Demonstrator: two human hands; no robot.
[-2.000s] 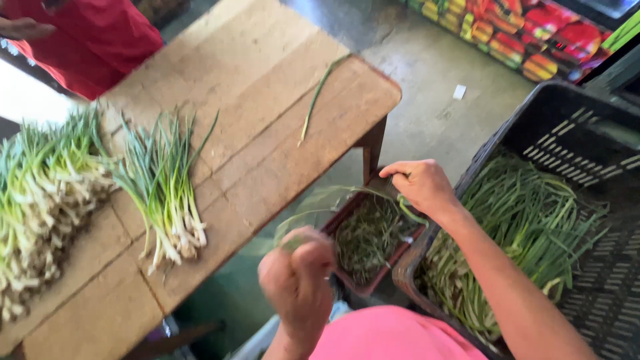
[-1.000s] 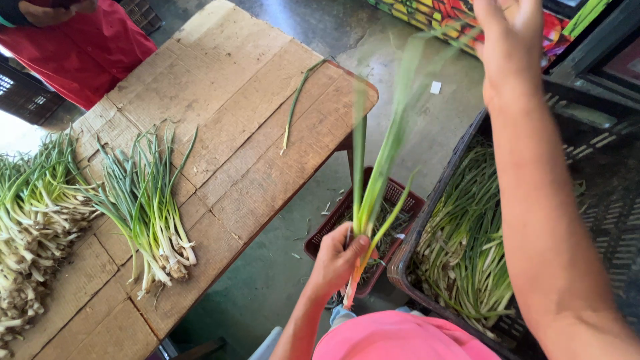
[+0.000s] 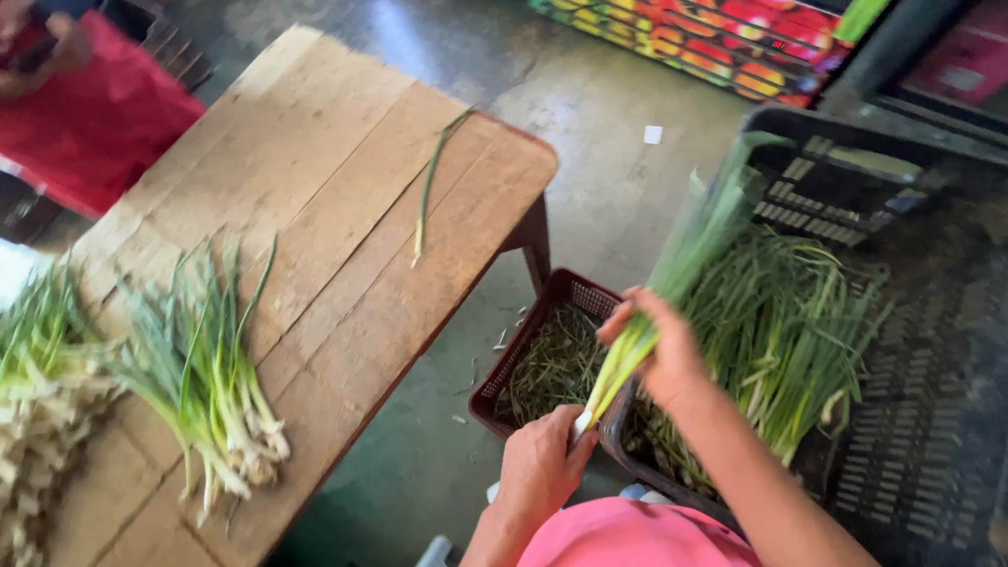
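My left hand (image 3: 543, 461) grips the white lower end of a few green onions (image 3: 630, 346) above the edge between two crates. Around their green stalks, higher up, my right hand (image 3: 661, 339) is closed; the leaf tips are blurred. A small bunch of green onions (image 3: 213, 378) lies on the wooden table (image 3: 339, 197), its white bulbs toward me. Left of it is a large pile of green onions (image 3: 47, 402), cut off by the frame. One single green onion (image 3: 429, 189) lies near the table's far right corner.
A black plastic crate (image 3: 811, 126) at right holds many green onions (image 3: 780, 339). A dark red basket (image 3: 492, 386) of leaf trimmings stands on the floor beside the table. A person in a red apron (image 3: 87, 118) is across the table.
My right hand has come down from the upper right onto the stalks. The held onions now tilt to the upper right. The bunch, the pile and the single onion on the table have stayed.
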